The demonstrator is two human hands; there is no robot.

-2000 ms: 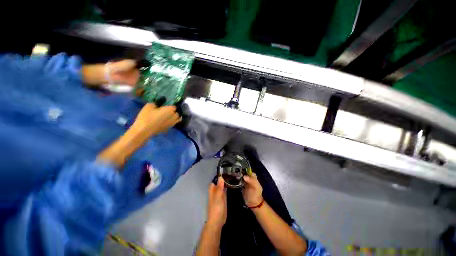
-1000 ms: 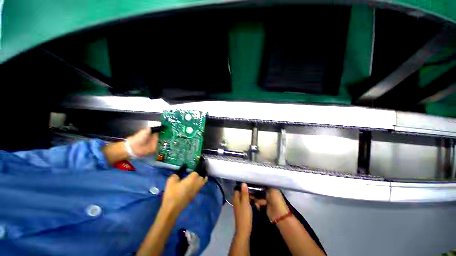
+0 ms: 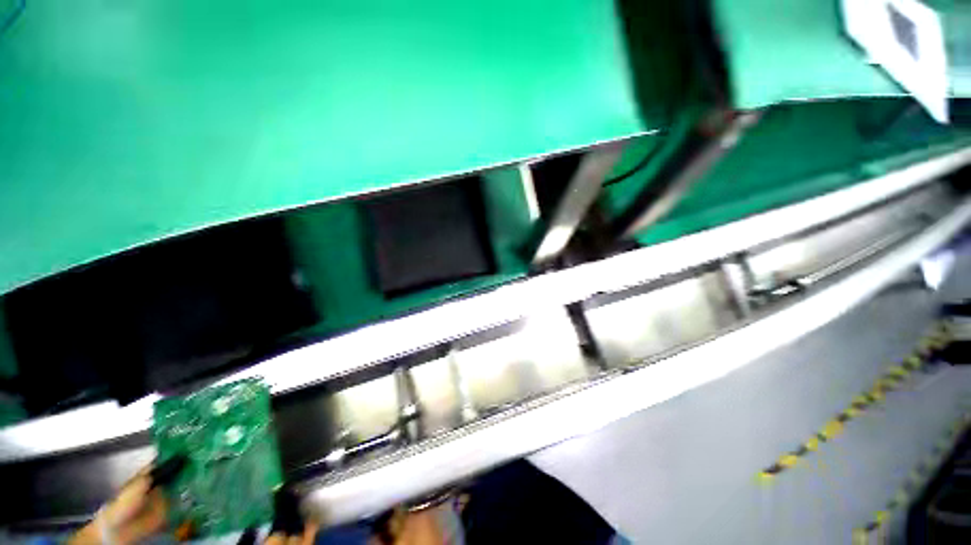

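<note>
My hands are blurred and cut off by the bottom edge. Skin of my fingers (image 3: 428, 526) shows just below the near rail, beside a thin dark curved edge (image 3: 434, 498). I cannot tell the two hands apart or see their grip. At the lower left, another person's hands (image 3: 133, 511) with black fingertips hold a populated green circuit board (image 3: 224, 452) over the conveyor. The board is tilted, with light round parts on it.
The conveyor's pale metal rails (image 3: 596, 399) run from lower left to upper right, with cross shafts between them. Above are a large green bench surface (image 3: 266, 117), black bins (image 3: 431, 240) and metal braces. Yellow-black tape (image 3: 841, 420) marks the grey floor at right.
The view has swung up and right. My hands, which held a dark round item, have dropped to the bottom edge. The other person's board now shows lower and further left.
</note>
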